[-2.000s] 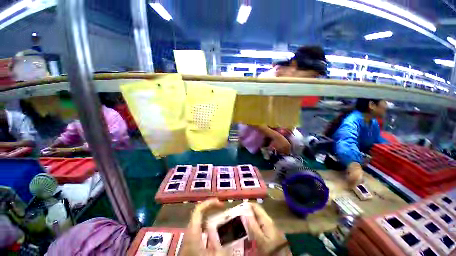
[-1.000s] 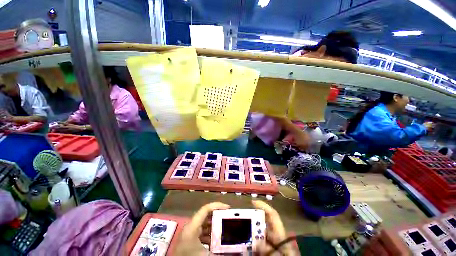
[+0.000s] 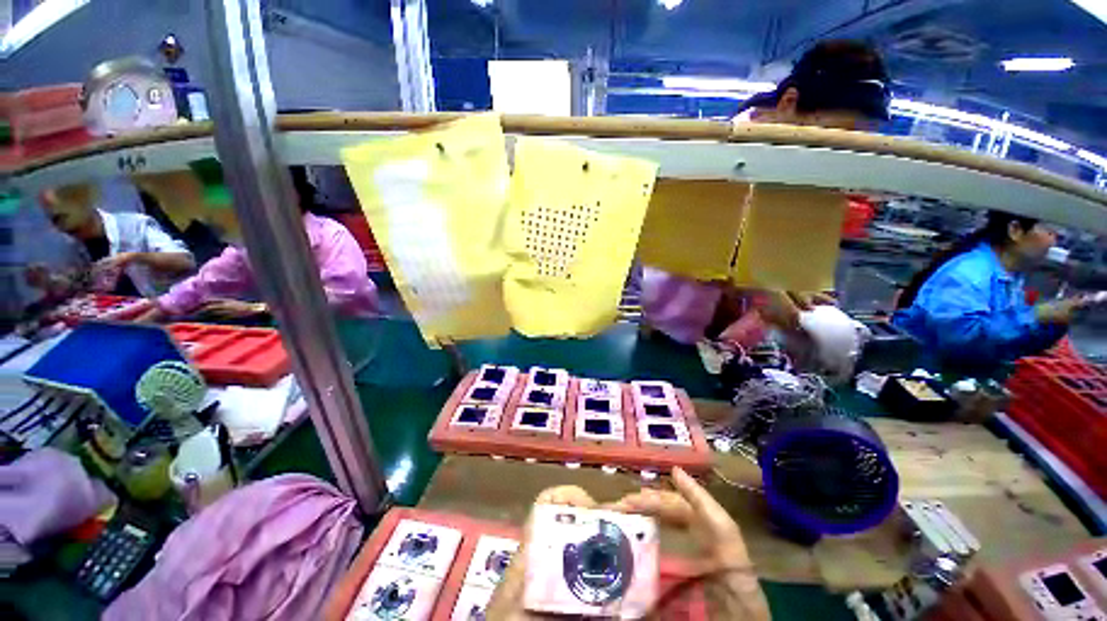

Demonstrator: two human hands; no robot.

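A pink-and-white toy camera is held low in the centre, its round dark lens side facing me. My left hand grips its left side and is mostly hidden behind it. My right hand is at its right side, with fingers behind the top edge and one finger raised. A salmon foam tray with rows of units, most with screens up, lies behind the hands. A nearer foam tray at the lower left holds units with lenses up.
A purple basket and wire bundle stand right of the far tray. A metal post and shelf edge cross the view. Pink cloth and a calculator lie left; red crates stand right. People sit beyond.
The camera has been turned over from screen side to lens side. My right hand has its fingers more raised and spread. The view has shifted left.
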